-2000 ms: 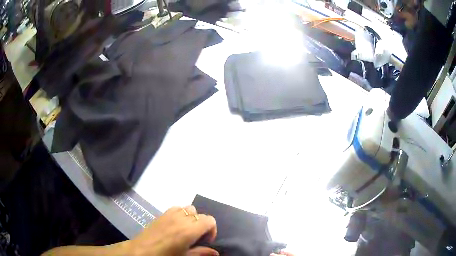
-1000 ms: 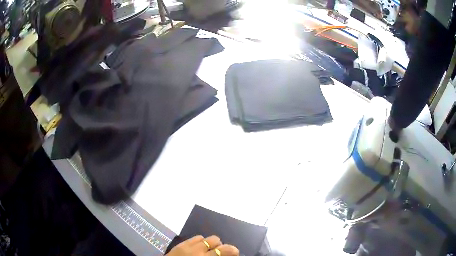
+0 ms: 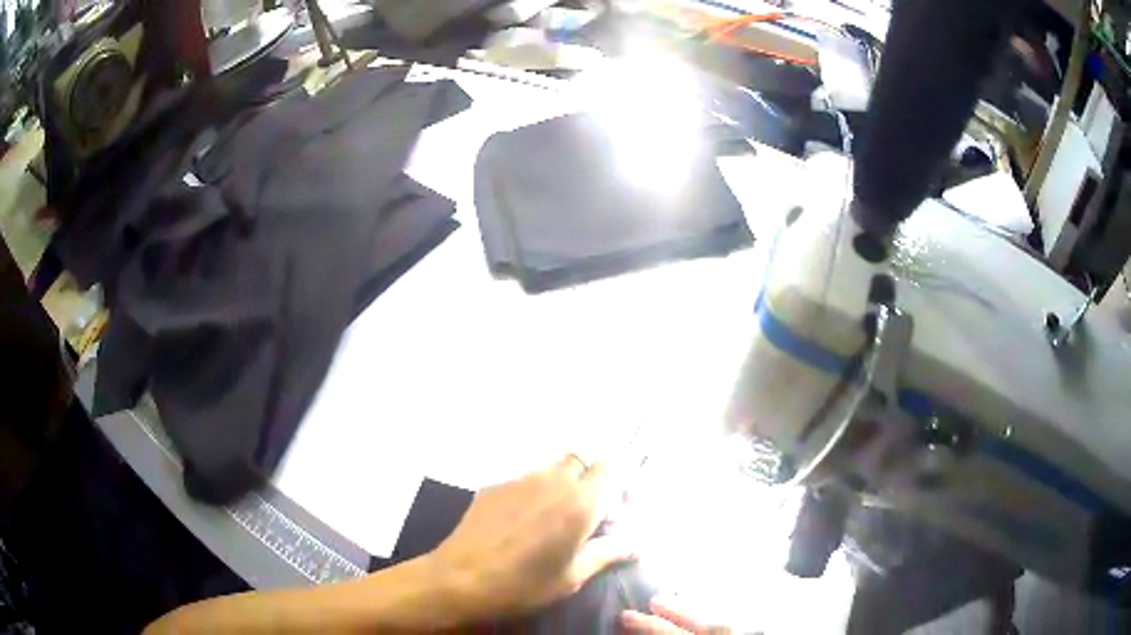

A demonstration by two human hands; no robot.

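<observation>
A dark cloth panel (image 3: pixel 432 514) lies on the white table at the bottom centre, partly covered by my left hand. My left hand (image 3: pixel 527 533) is on the panel, with its fingers bunched at the right in the lamp glare. Dark cloth also shows below that hand. Only some fingers of my right hand (image 3: pixel 670 619) show at the bottom edge, beside the cloth; the rest is cut off. The white sewing machine head (image 3: pixel 806 323) with a blue stripe stands to the right of my hands. Its needle area is lost in glare.
A large rumpled heap of dark cut pieces (image 3: pixel 267 248) covers the table's left side. A flat dark stack (image 3: pixel 608 205) lies beyond my hands. A printed ruler (image 3: pixel 292 536) runs along the front edge. A thick black tube (image 3: pixel 930 112) rises above the machine. Dark cloth (image 3: pixel 936 602) is at the lower right.
The view has shifted, so the machine and stack stand further left. My left hand has moved up and over the panel, covering more of it. Fingers of my right hand now show at the bottom.
</observation>
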